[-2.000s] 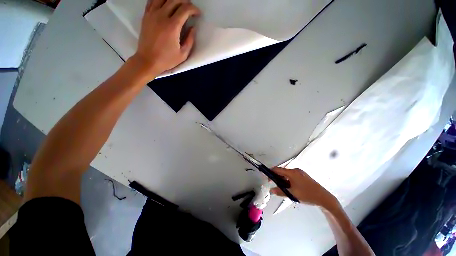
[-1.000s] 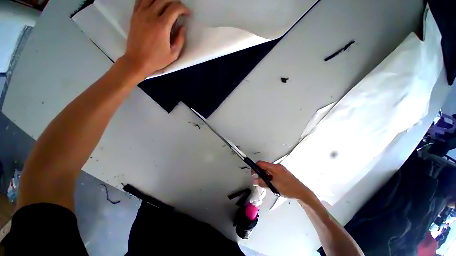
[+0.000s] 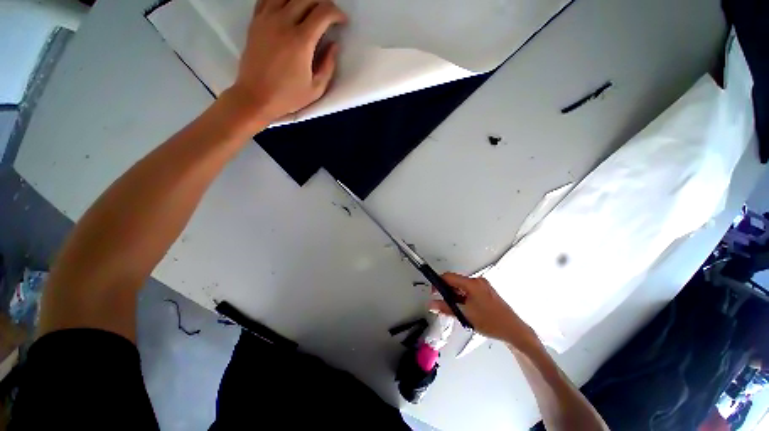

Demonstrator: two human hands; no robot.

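Note:
The off-white paper pattern (image 3: 405, 29) lies on dark fabric (image 3: 354, 139) at the top of the view, its lower edge turned back so a notched corner of fabric shows. My left hand (image 3: 291, 59) rests on the paper with bent fingers; whether it pinches the edge I cannot tell. My right hand (image 3: 476, 303) holds the black-handled shears (image 3: 409, 254) lower right of the fabric. The long silver blades look nearly closed, and their tip is at the fabric's notched corner edge.
A large white sheet (image 3: 624, 219) lies on the pale table (image 3: 278, 244) at right. A pink, white and black item (image 3: 427, 357) lies near my right hand. Black strips lie at the front edge (image 3: 253, 324) and upper right (image 3: 587, 98).
The shears have moved from the bare table up to the fabric's corner edge. My left hand stays on the paper. The camera view has shifted slightly.

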